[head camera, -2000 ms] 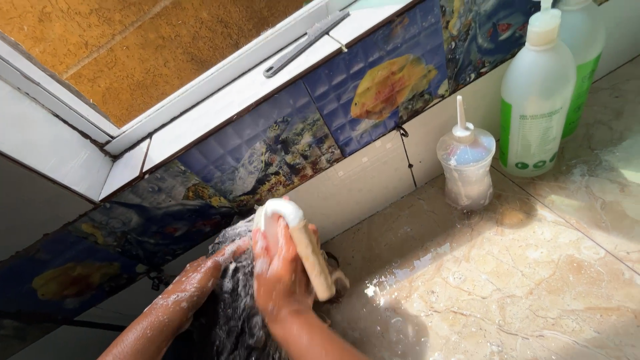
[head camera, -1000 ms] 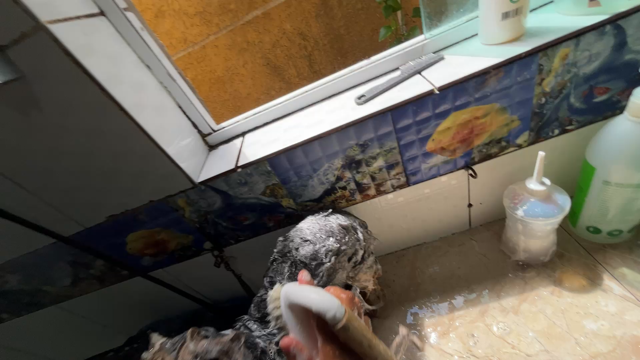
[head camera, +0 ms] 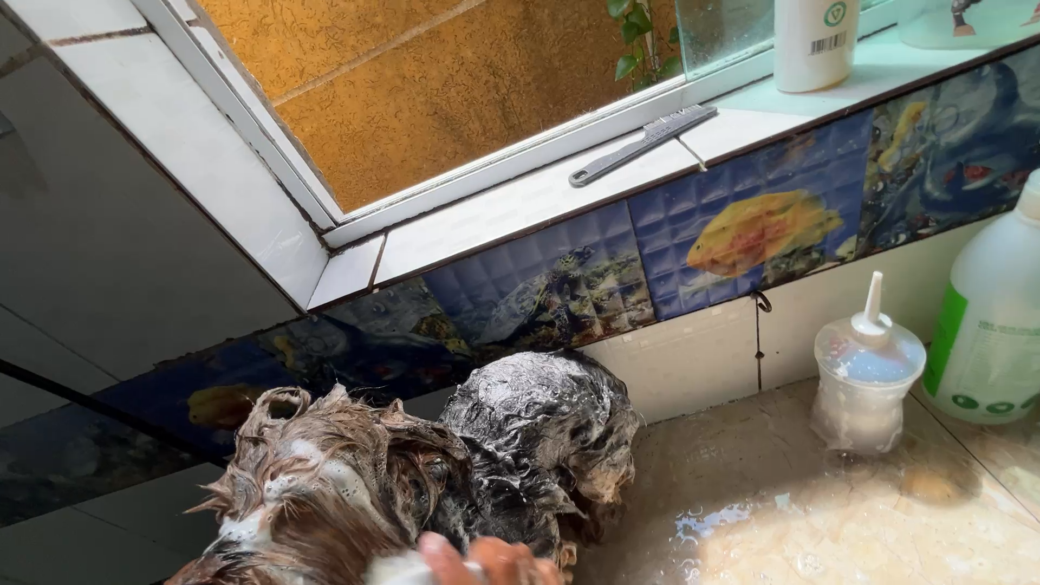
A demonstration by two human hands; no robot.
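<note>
A small dog with wet, lathered fur stands at the bottom middle; its dark, foam-covered head (head camera: 544, 422) is beside the tiled wall, and its brown, soapy back (head camera: 325, 496) is to the left. My right hand (head camera: 496, 561) is at the bottom edge against the fur, only its fingers showing. These fingers are closed on a pale scrub brush (head camera: 402, 570), blurred and mostly cut off by the frame. My left hand is out of view. A plastic squeeze bottle with a pointed nozzle (head camera: 869, 374) stands on the wet counter to the right.
A large bottle with a green label (head camera: 991, 325) stands at the right edge of the beige stone counter (head camera: 772, 520). On the window sill (head camera: 504, 215) lie a grey comb-like tool (head camera: 642, 146) and, further right, an upright white bottle (head camera: 816, 45). Fish-picture tiles (head camera: 747, 227) line the wall.
My left hand, seen on the dark fur two seconds ago, has left the view. My right hand with the brush has moved down to the bottom edge. The view has shifted, showing more of the dog.
</note>
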